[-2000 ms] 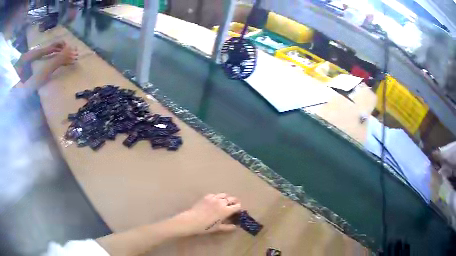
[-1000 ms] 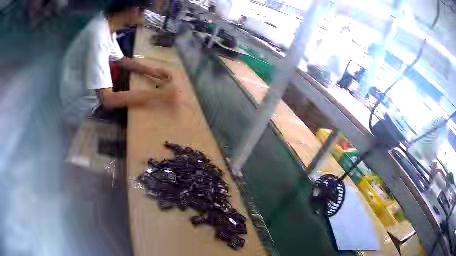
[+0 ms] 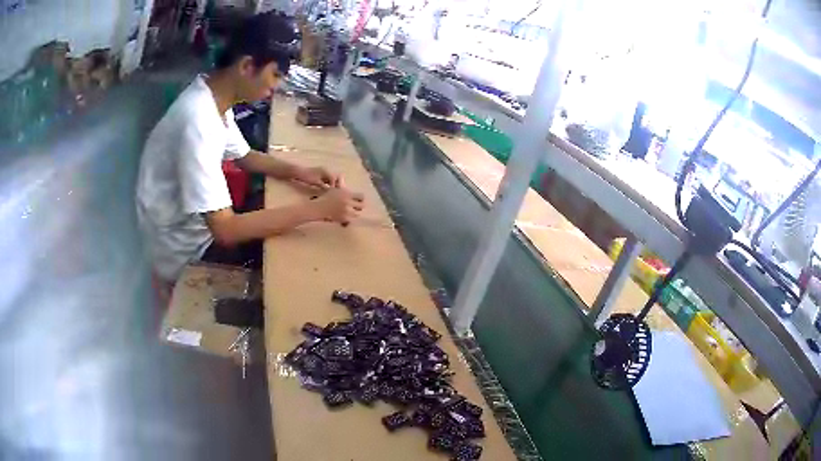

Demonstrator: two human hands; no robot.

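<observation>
A heap of small black display modules (image 3: pixel 383 356) lies on the long tan tabletop (image 3: pixel 315 270), nearest in front of me at the bottom centre. A few modules (image 3: pixel 455 423) lie at the heap's near right end. Some faces show small light marks. Neither of my hands is in the picture.
A person in a white shirt (image 3: pixel 184 180) sits at the table's left side, hands over the tabletop. A brown carton (image 3: pixel 202 311) stands below the table's left edge. A green belt (image 3: pixel 540 360), a grey post (image 3: pixel 518 171) and a small black fan (image 3: pixel 621 351) are on the right.
The view has swung up and to the left, so my hand and the module beside it have left the picture. The seated person now shows more fully, and the heap appears lower and farther right.
</observation>
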